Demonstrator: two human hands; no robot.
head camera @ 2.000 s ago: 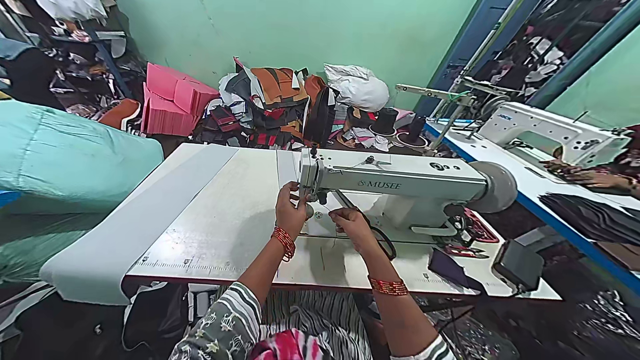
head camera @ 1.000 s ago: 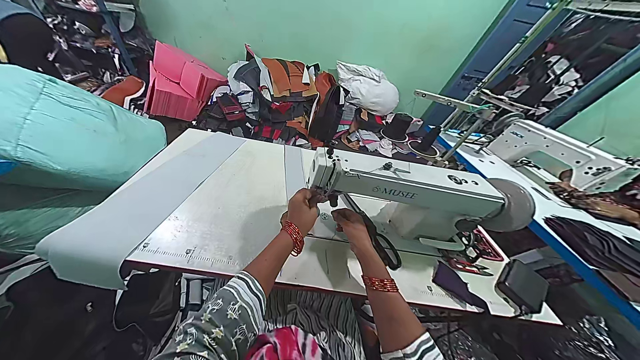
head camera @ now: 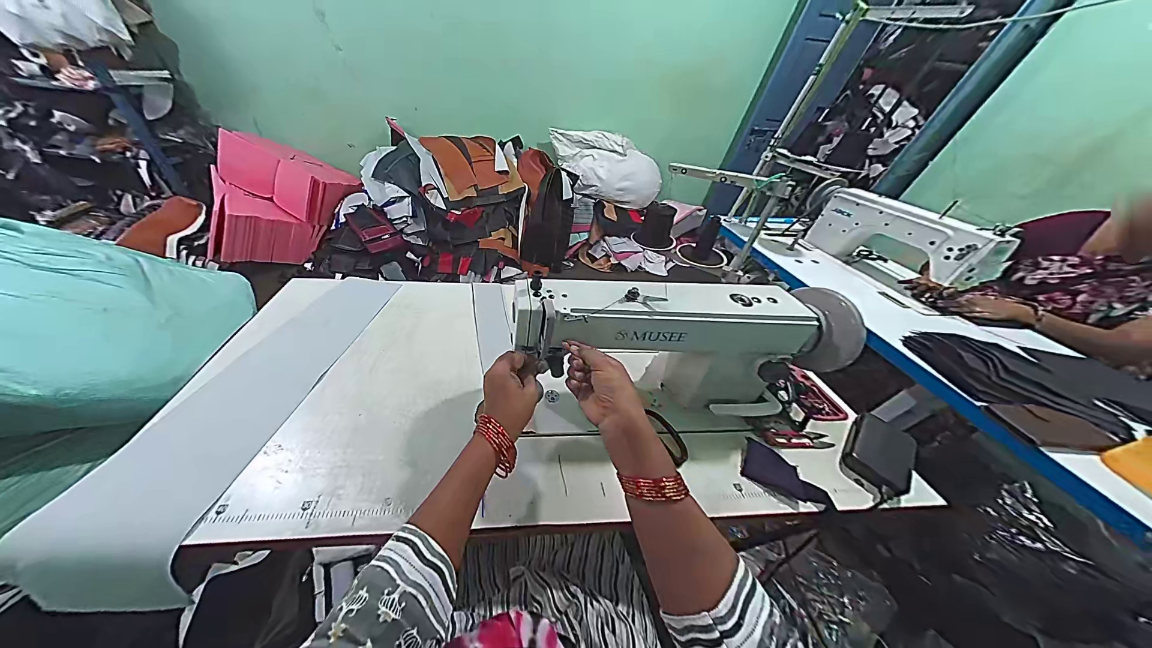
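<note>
A white Musee sewing machine [head camera: 693, 324] stands on a white sewing table [head camera: 396, 387]. Its needle end lies in front of both hands. My left hand [head camera: 511, 391], fingers pinched together, is at the lower left of the needle area. On the right of the needle area, my right hand [head camera: 601, 382] has thumb and forefinger brought together close to the machine head. Any thread between the fingers is too fine to make out. Black scissor handles [head camera: 670, 436] show partly behind my right wrist. A long pale grey strip of material [head camera: 243, 405] lies across the table's left part.
A dark cloth piece [head camera: 783, 472], a black box [head camera: 879, 454] and a red tray [head camera: 819, 396] are at the right end. Beyond, a person's hand [head camera: 999, 310] is at another white sewing machine [head camera: 909, 234]. Pink stacked sheets [head camera: 279, 198] and material scraps lie behind; a pale green sack [head camera: 108, 324] bulges at left.
My right hand has risen from beside the scissors to the machine head. My left hand stays near the needle area.
</note>
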